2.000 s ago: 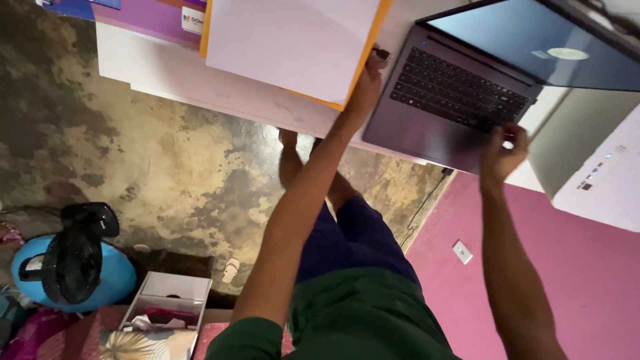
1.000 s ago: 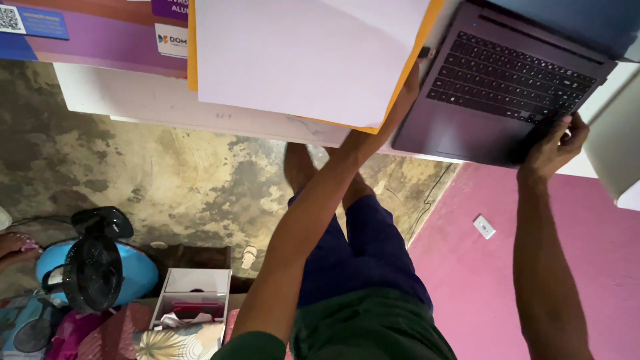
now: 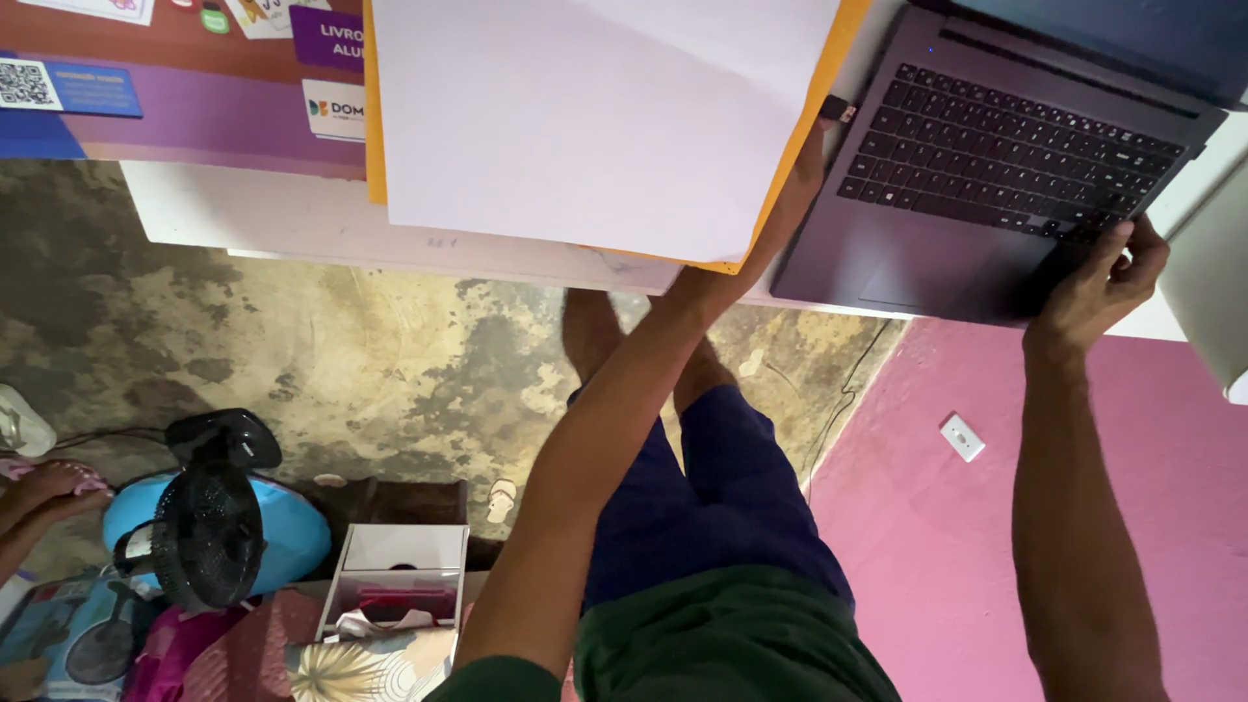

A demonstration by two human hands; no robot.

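An open laptop [image 3: 975, 175] lies at the right end of the white desk, its dark screen cut off by the frame's top. My right hand [image 3: 1102, 283] grips the laptop's front right corner, thumb on top near the keyboard. My left hand [image 3: 804, 161] is mostly hidden under the orange-edged stack of white paper [image 3: 604, 117], close to the laptop's left side; whether its fingers hold anything cannot be told. A small black USB plug or adapter [image 3: 838, 108] sticks out there, between paper and laptop.
Printed purple material [image 3: 224, 117] covers the desk's left part. A pale box-like object [image 3: 1214, 263] stands right of the laptop. Below are a black fan [image 3: 208, 536], a white box [image 3: 405, 548], a sandal [image 3: 501, 500] and a pink wall with a socket plate [image 3: 963, 437]. Another person's feet show at far left.
My right hand has moved from the palm rest to the laptop's front right corner. My left hand, visible earlier beside the laptop, is now mostly hidden by the paper. The view has shifted.
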